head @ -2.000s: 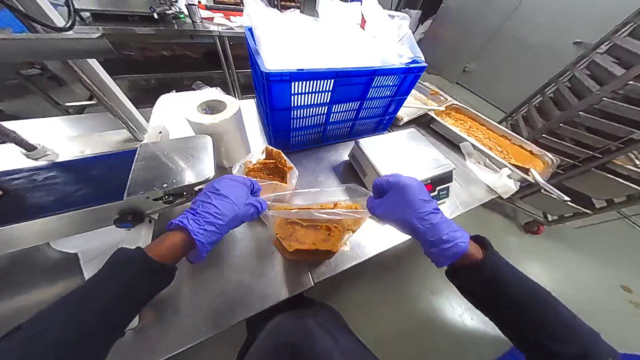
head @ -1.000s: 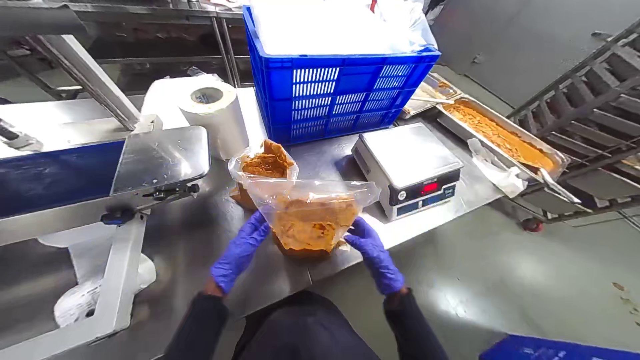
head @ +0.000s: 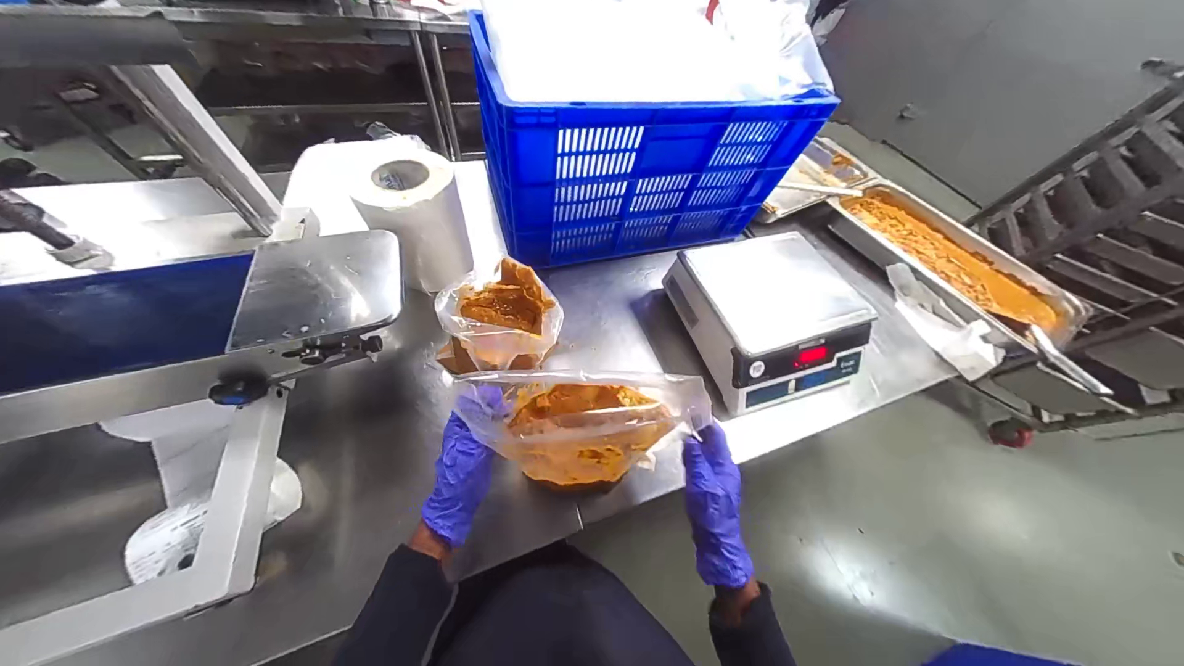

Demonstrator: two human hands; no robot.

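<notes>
A clear plastic bag with thick orange-brown food [head: 592, 435] stands at the front edge of the steel table. My left hand [head: 462, 472], in a purple glove, is at the bag's left side, its fingertips partly behind the film. At the right upper corner of the bag, my right hand [head: 717, 499] has its fingers closed on the film. Whether the left fingers pinch the film cannot be told. Just behind stands a second, open bag of the same food [head: 504, 310]. A digital scale [head: 782, 296] with a lit red display sits to the right, its platform bare.
Behind the bags are a blue plastic crate [head: 647, 185] lined with clear film and a white roll [head: 412, 217]. A conveyor with a blue belt [head: 120, 314] stands left. Farther right lie a long metal tray of orange food [head: 962, 264], crumpled white film [head: 943, 324] and a metal rack [head: 1110, 231].
Two seconds ago both hands held the bag's top edge stretched apart. They went down to its lower sides, and now are higher, near its upper sides. The bag's mouth looks wider than at first.
</notes>
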